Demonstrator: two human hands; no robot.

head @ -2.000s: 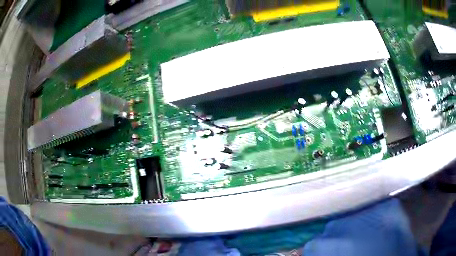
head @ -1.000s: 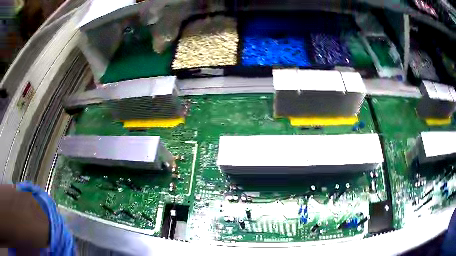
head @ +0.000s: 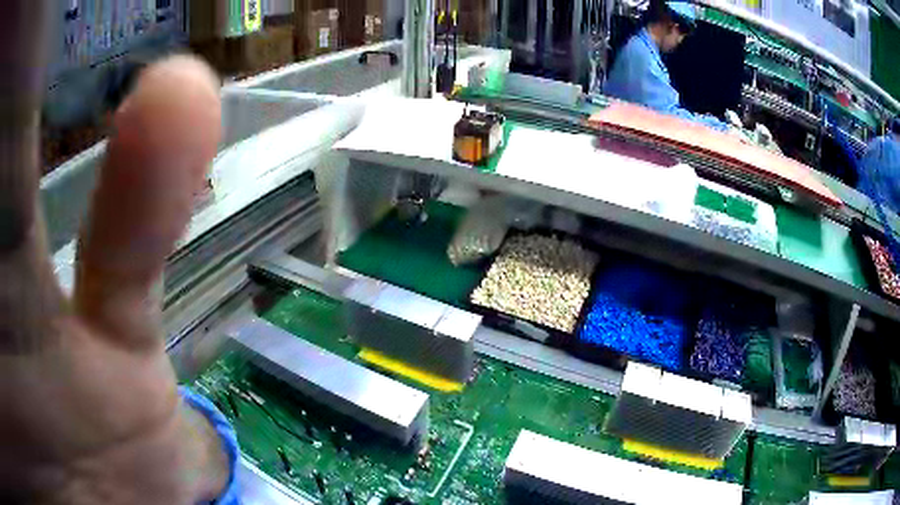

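My left hand (head: 118, 325) is large and blurred at the left, close to the camera and cut off by the left edge. A thick digit points up, apart from another blurred part of the hand; I see nothing held. A blue cuff circles the wrist. My right hand is not in view. Green circuit boards (head: 504, 406) lie below and to the right, the nearer parts cut off by the bottom edge. They carry long silver heatsinks (head: 331, 377) and finned heatsinks (head: 681, 414) with yellow strips at the base.
Behind the boards, under a white shelf (head: 592, 178), stand bins of off-white components (head: 538, 281), bright blue components (head: 632, 330) and dark blue-purple components (head: 718, 347). A clear bag (head: 479, 235) lies left of them. A person in light blue (head: 641, 74) is at the back.
The view has swung up and left, bringing the shelf top and the person into view. My left hand, earlier only a wrist at the left edge, has come up large into view.
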